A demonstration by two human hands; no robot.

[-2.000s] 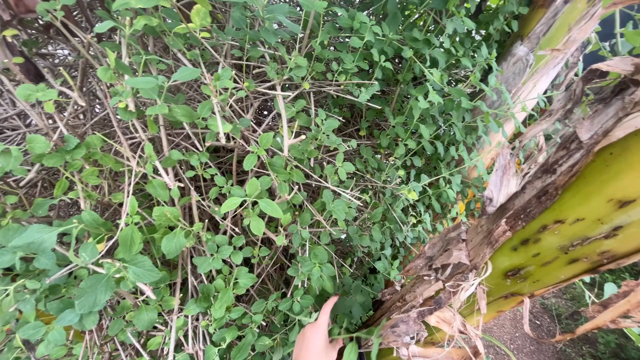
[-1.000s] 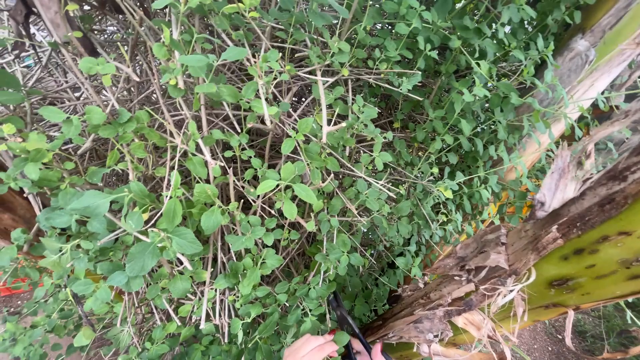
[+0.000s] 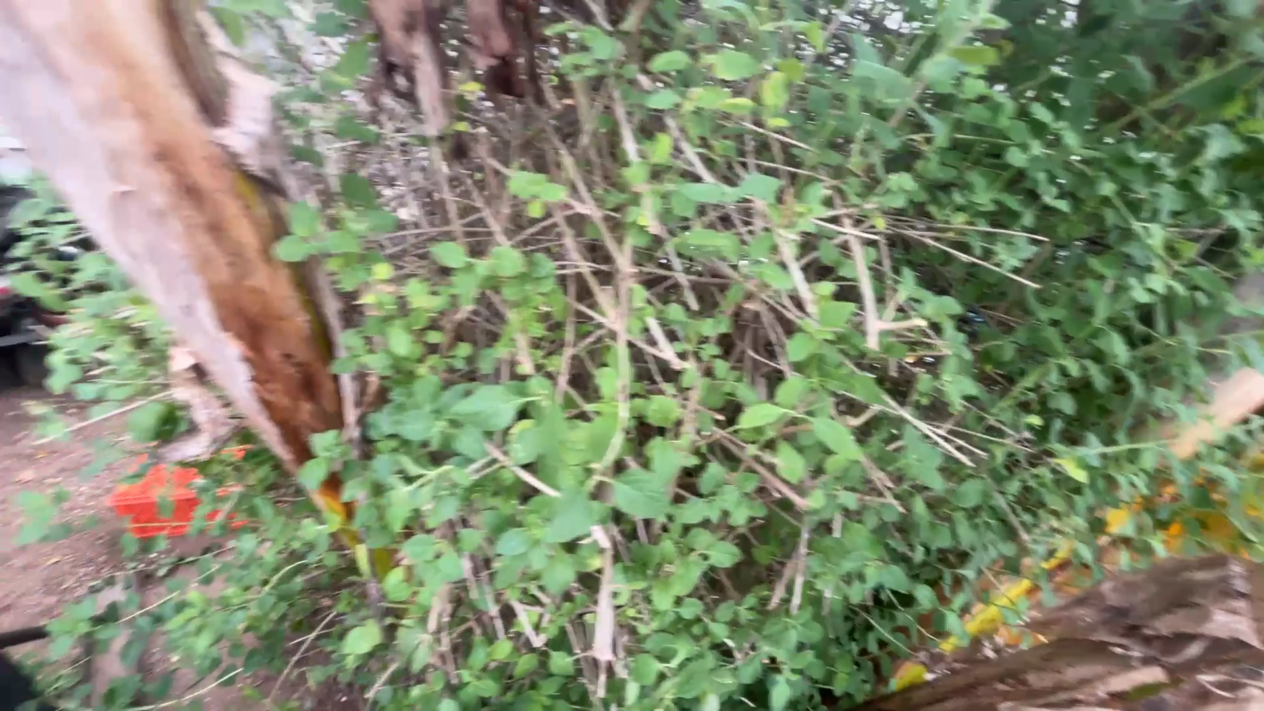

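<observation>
Neither my left hand nor my right hand shows in the head view now. A leafy green shrub (image 3: 642, 484) fills the middle, its woody stems bare and tangled between the leaves. Several cut twig ends (image 3: 899, 324) stick out at its centre right. At the lower left edge lies a dark object (image 3: 20, 652), only partly in view; what it is I cannot tell. The picture is somewhat blurred.
A peeling banana-like trunk (image 3: 217, 237) slants down on the left. Another rough brown trunk (image 3: 1126, 642) crosses the lower right corner. An orange plastic crate (image 3: 163, 499) rests on bare soil (image 3: 49, 494) at the left, partly behind leaves.
The view has swung to the left, bringing in the left trunk and more of the orange crate. The fingers and the dark tool at the bottom a second ago are out of view.
</observation>
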